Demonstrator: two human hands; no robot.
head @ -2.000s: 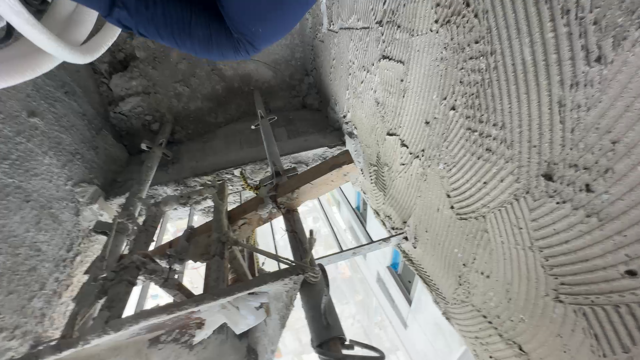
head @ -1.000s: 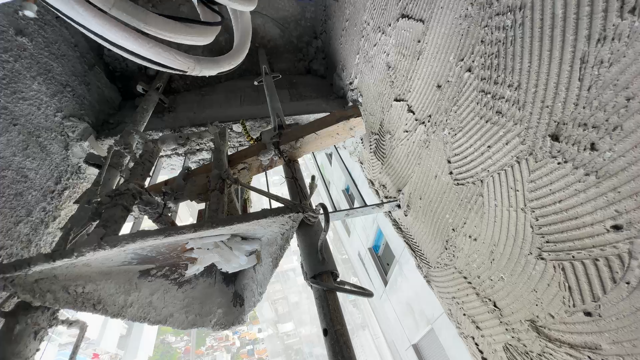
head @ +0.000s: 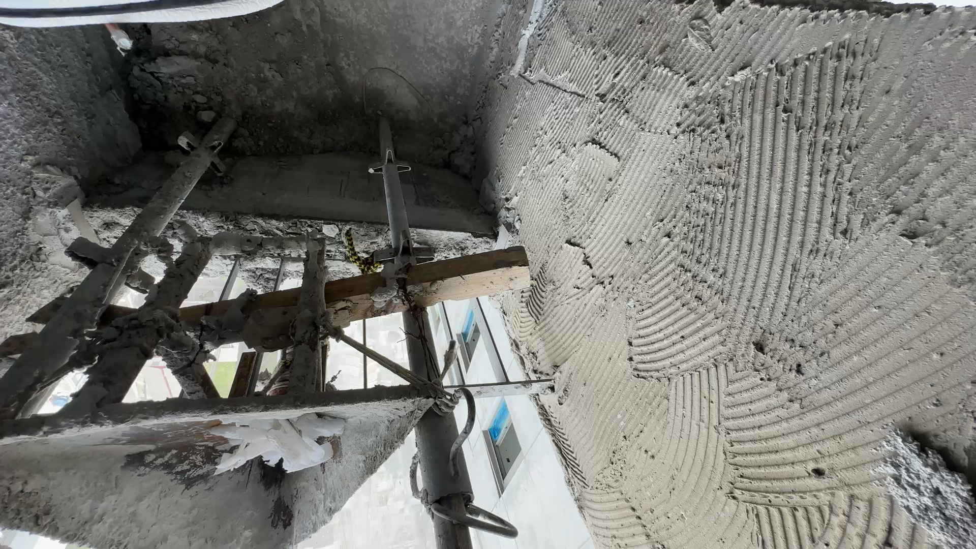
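Neither my left hand nor my right hand shows in the head view, so what they hold or touch is hidden. A wall of grey mortar with combed ridges [head: 785, 252] fills the right side. To its left, a wooden beam [head: 465, 278] crosses a metal scaffold pole [head: 435, 442], its right end close to the mortar. Rope [head: 381, 362] is tied around the pole, and a bent metal bar [head: 473, 518] sticks out from it lower down. A mortar-crusted board [head: 191, 480] lies at the lower left, with crumpled white material [head: 282, 442] on it.
Crusted poles [head: 137, 244] stand at the left beside a rough wall [head: 46, 114]. Gaps between the poles look out onto a drop and a building facade with windows [head: 503, 442]. Part of a white curved object [head: 145, 11] shows at the top left. A rough patch [head: 926, 488] breaks the mortar at lower right.
The view has shifted. The dark blue cloth seen at the top two seconds ago is out of frame, and less of the white curved tubing shows than one second ago.
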